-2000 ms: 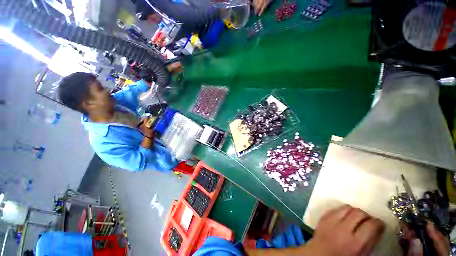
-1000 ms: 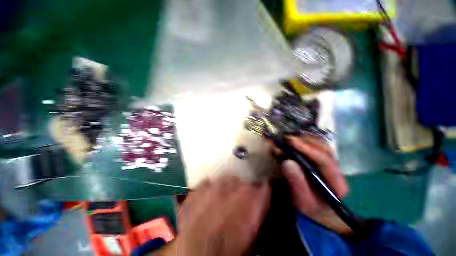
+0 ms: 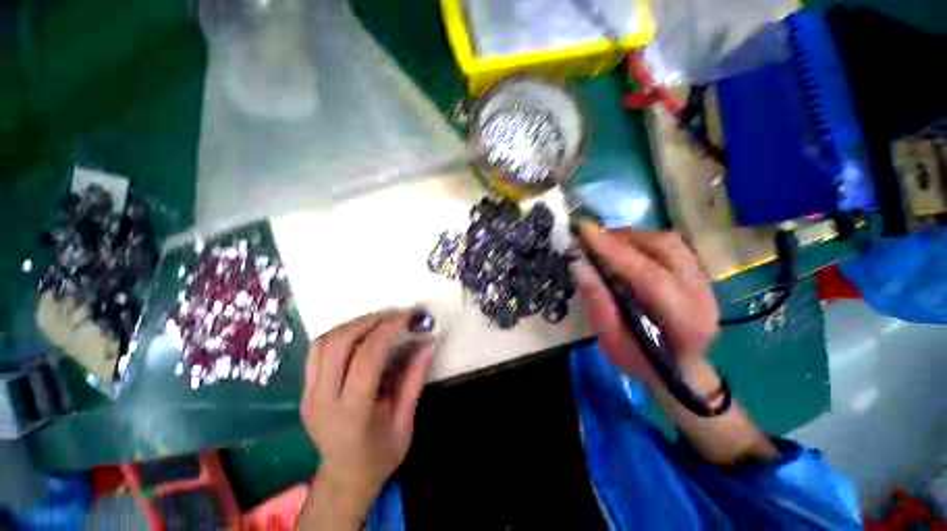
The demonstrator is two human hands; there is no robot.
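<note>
My left hand [image 3: 363,389] rests on the front left of the cream work board [image 3: 353,259], with a small dark round part [image 3: 421,323] at its fingertips. My right hand [image 3: 654,301] holds the black soldering iron [image 3: 649,342] like a pen, right of the heap of dark round parts [image 3: 511,259]; its tip is blurred near the heap's right edge. A small cluster of shiny silver-gold pieces [image 3: 447,253] lies at the heap's left side. The loose pink-red and white disc parts [image 3: 234,311] lie left of the board.
The translucent fume hood [image 3: 312,114] hangs over the board's back edge. Behind the heap stand a round cup of silver-white pieces [image 3: 522,143] and a yellow box [image 3: 561,67]. A blue box [image 3: 784,145] and red clip [image 3: 652,91] are right. Dark parts in clear plastic [image 3: 93,254] lie far left.
The view has swung from the coworker and bench down to the board. The lone dark part that lay on the board a second ago no longer shows there; one is now at my left fingertips.
</note>
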